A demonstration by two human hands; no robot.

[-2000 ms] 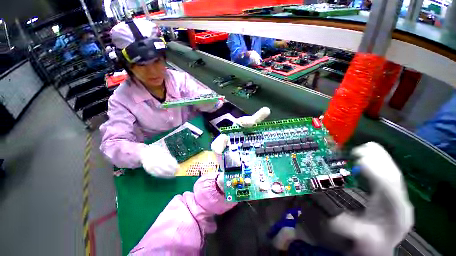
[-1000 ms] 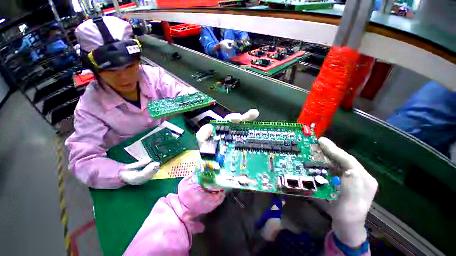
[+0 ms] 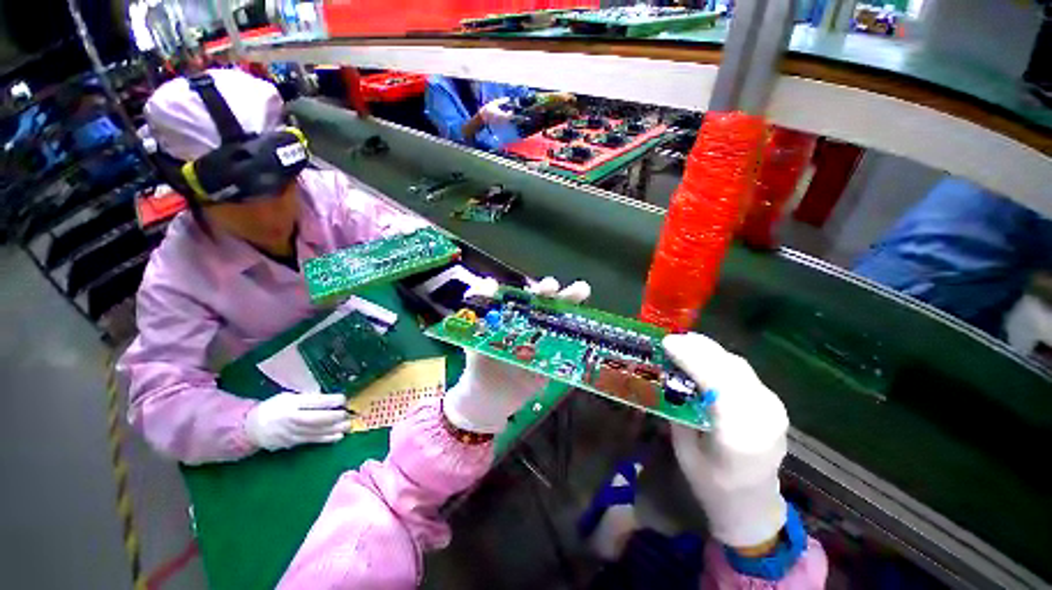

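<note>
A green circuit board is held in the air in front of me, component side up and tilted, with its port sockets along the near edge. My left hand, in a white glove, holds it from below at its left part, with fingertips showing over the far edge. My right hand, in a white glove with a blue band at the cuff, grips its right end. The fingers under the board are hidden.
A coworker in pink at the left holds another board. A dark green board, white paper and a yellowish marked sheet lie on the green mat. A red-wrapped post stands by the conveyor, which carries small assemblies.
The board has tilted from facing me to a flatter angle. My right hand, apart from the board two seconds ago, now grips its right end. The coworker and bench shifted left in view.
</note>
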